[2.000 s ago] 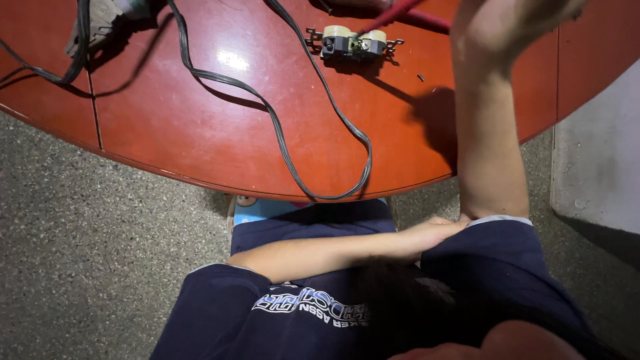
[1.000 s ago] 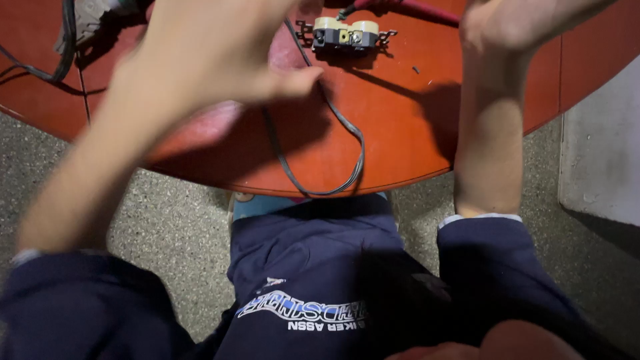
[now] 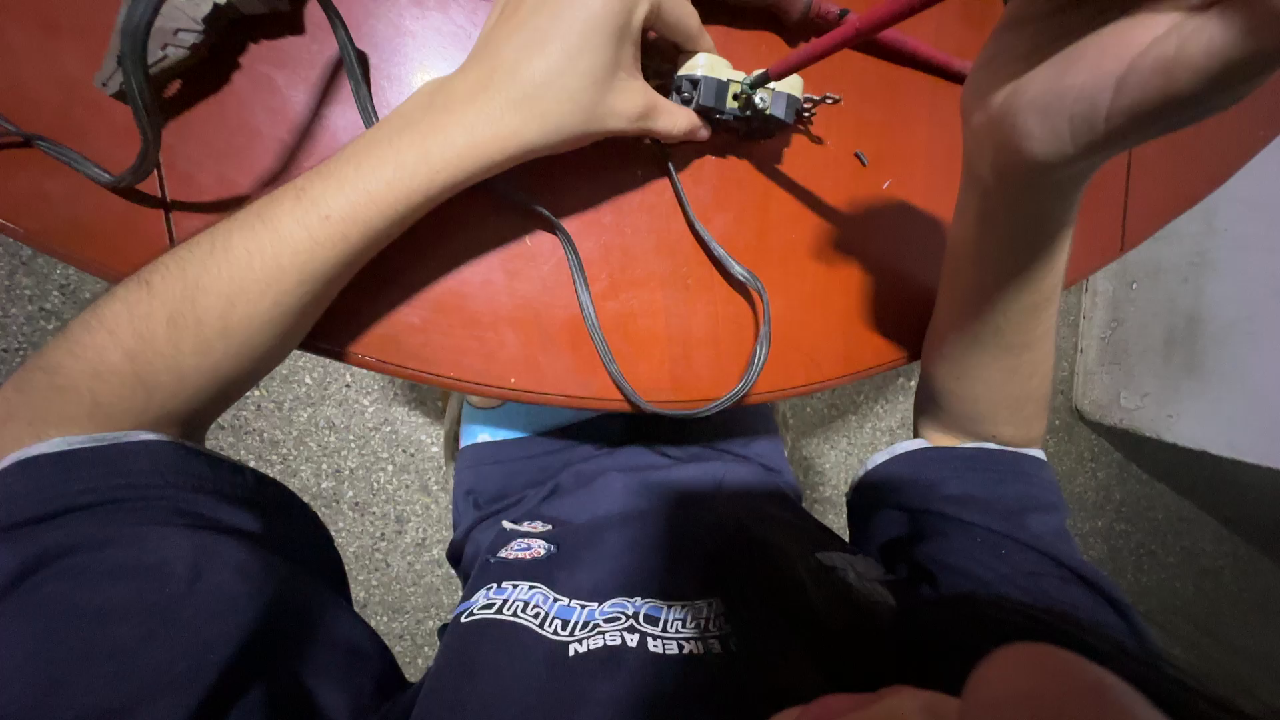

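Observation:
An electrical outlet receptacle, cream and dark grey with metal ears, lies on its side near the top of the red table. My left hand grips its left end between thumb and fingers. The tip of a red-shafted screwdriver meets a screw on the receptacle's side. My right hand is raised at the upper right, near the tool's upper end; its fingertips and the tool's handle are cut off by the frame edge. A grey two-strand electrical cord loops from beneath my left hand to the table's front edge.
A grey, ridged object lies at the upper left with a dark cord across it. Another red rod-like thing lies behind the screwdriver. A small dark scrap is right of the receptacle. A pale grey surface stands at the right.
My left hand has come up from my lap, across the table, and taken hold of the receptacle's left end. My right hand stays raised at the upper right.

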